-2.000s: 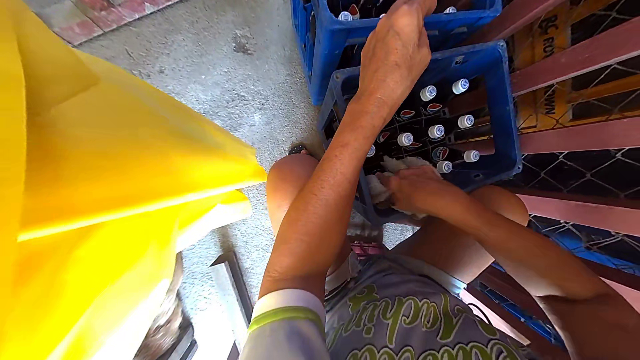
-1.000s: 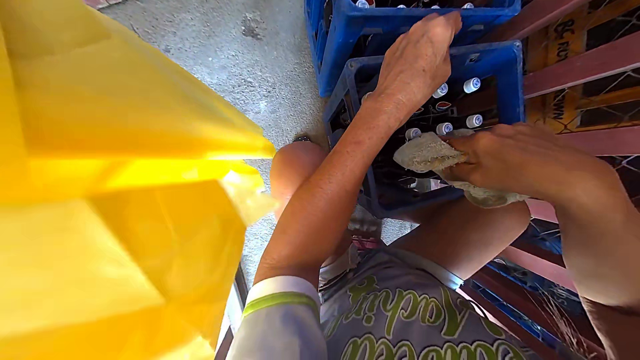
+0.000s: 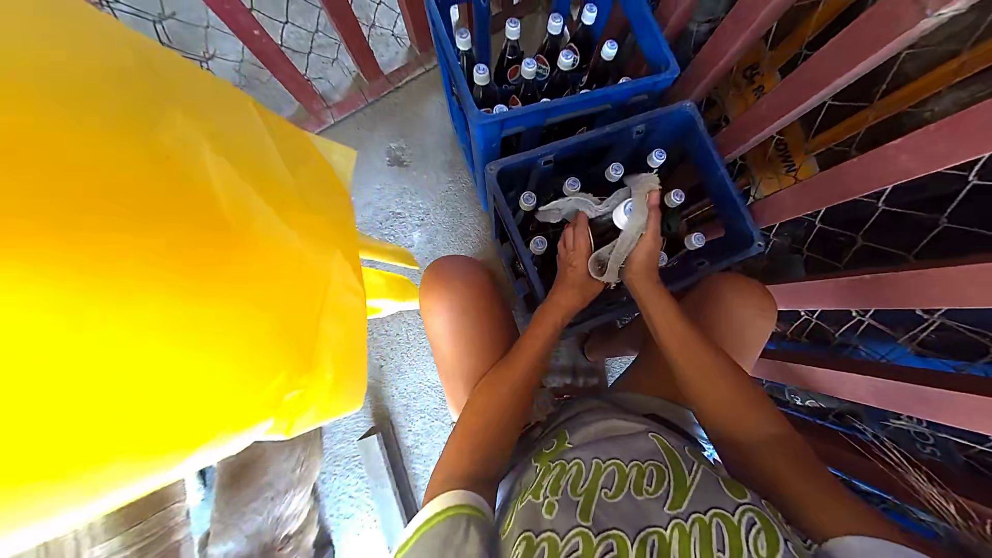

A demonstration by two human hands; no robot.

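Observation:
A blue plastic crate (image 3: 620,128) holds several capped soda bottles (image 3: 656,159) standing upright. Over it, a white-capped bottle (image 3: 623,214) rises higher than the others, between my two hands. My left hand (image 3: 575,260) is at this bottle's left side, with one end of a pale, frayed cloth (image 3: 620,252) by its fingertips. My right hand (image 3: 645,244) grips the cloth at the bottle's right side. The cloth loops around near the cap. How much of the bottle each palm touches is hidden.
A second blue crate (image 3: 570,108) of Pepsi bottles adjoins the first. Red metal bars (image 3: 876,174) with wire mesh run along the right. A large yellow sheet (image 3: 178,256) covers the left, above the concrete floor (image 3: 418,186). A metal bar (image 3: 380,473) lies at lower left.
My left hand has come back from the crate's far side to the bottle. The cloth, bunched in my right hand before, now spans both hands. The view has shifted, showing more of the second crate.

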